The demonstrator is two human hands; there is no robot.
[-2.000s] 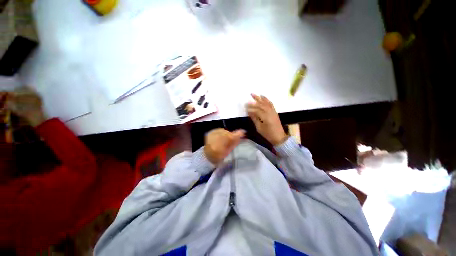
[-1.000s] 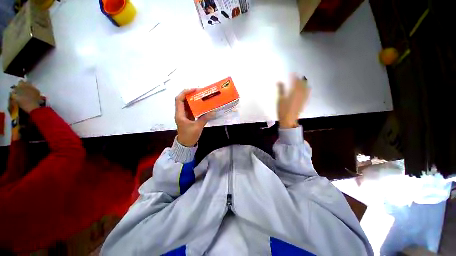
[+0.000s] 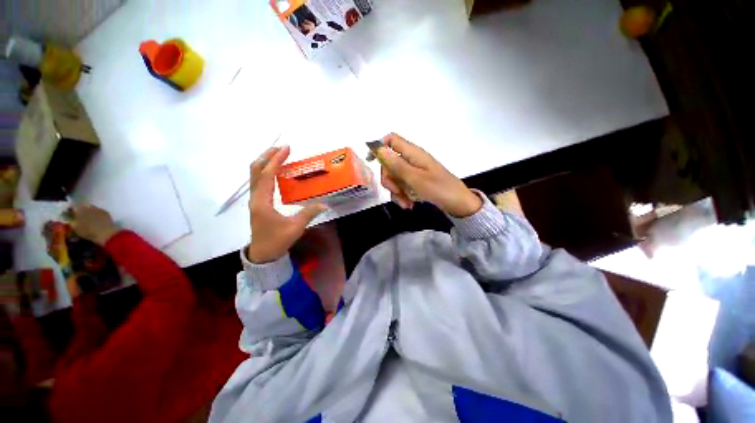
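An orange-topped retail box stands near the table's front edge, a dark slot in its top. My left hand is spread around its left end, fingers and thumb apart, with a gap at the palm. Whether the fingertips touch the box is unclear. My right hand, at the box's right end, holds a small yellow-green item with a dark tip, mostly hidden by the fingers. It may be a cutter; I cannot tell for sure.
Another printed box lies at the far edge. A yellow and orange round holder stands upper left, a brown carton beyond it. A coworker's red sleeve and hand are at left. White sheets lie between.
The orange box came into my left hand, which has now spread apart beside it. My right hand picked up the yellow-green item from the table and moved left to the box.
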